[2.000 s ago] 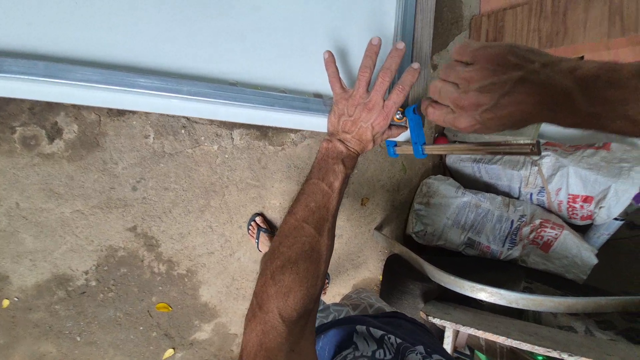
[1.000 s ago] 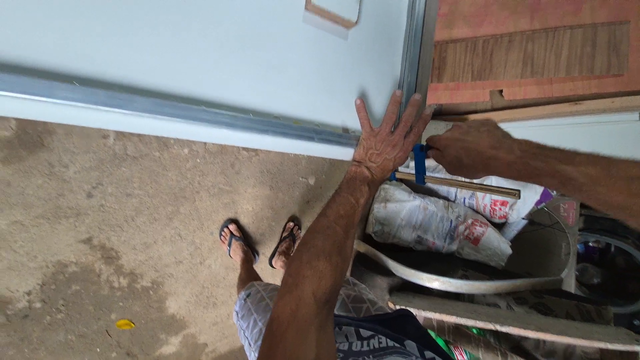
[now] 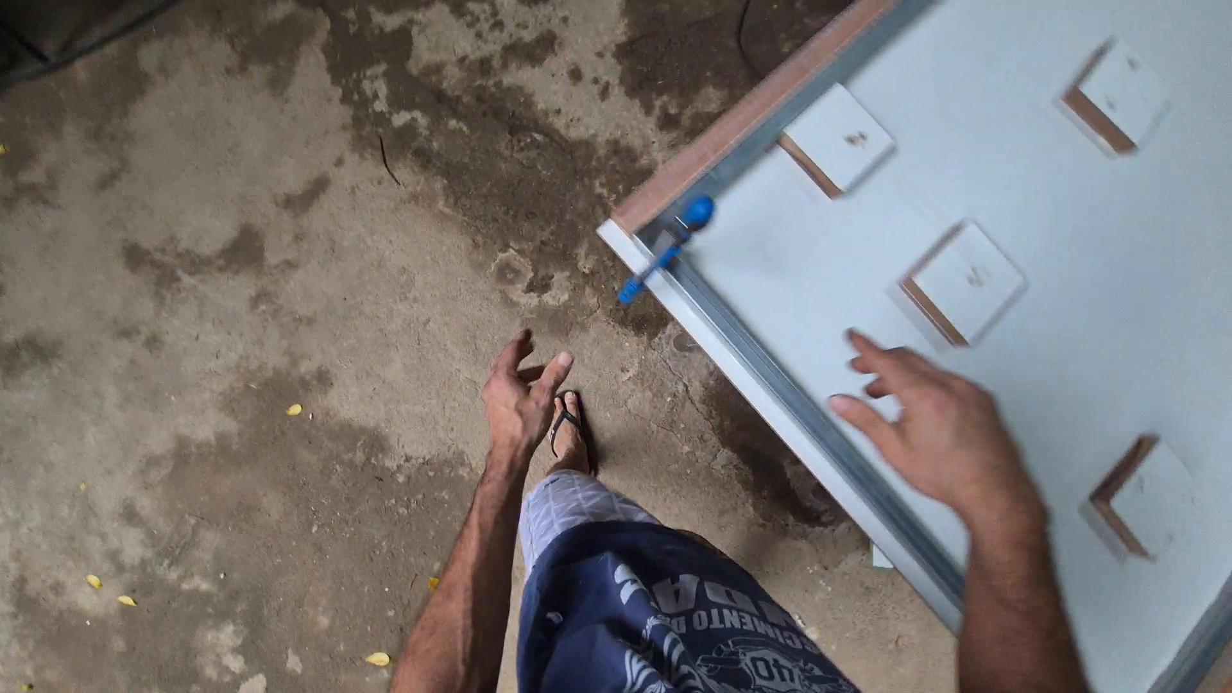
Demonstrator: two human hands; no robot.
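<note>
Empty and with its fingers apart, my left hand (image 3: 525, 395) hangs over the concrete floor, left of a large white panel (image 3: 808, 260). My right hand (image 3: 929, 423) hovers over the panel, also holding nothing, its fingers spread and slightly blurred. A metal channel (image 3: 770, 366) runs along the panel's edges. At the panel's near-left corner a blue clamp (image 3: 669, 250) sits across the channel and the edge, touched by neither hand. Several square white-faced blocks with brown sides, one of them (image 3: 962, 284) just above my right hand, lie on the panel.
A reddish-brown wooden strip (image 3: 751, 111) borders the panel's upper-left edge. The concrete floor (image 3: 241, 385) has damp stains and scattered yellow leaves. A dark object (image 3: 58, 34) is at the upper left, and a thin dark cable (image 3: 743, 38) lies near the top.
The view has swung widely to another panel corner. My left hand was flat at a panel corner and is now off it in the air. My right hand has left the blue clamp it was at.
</note>
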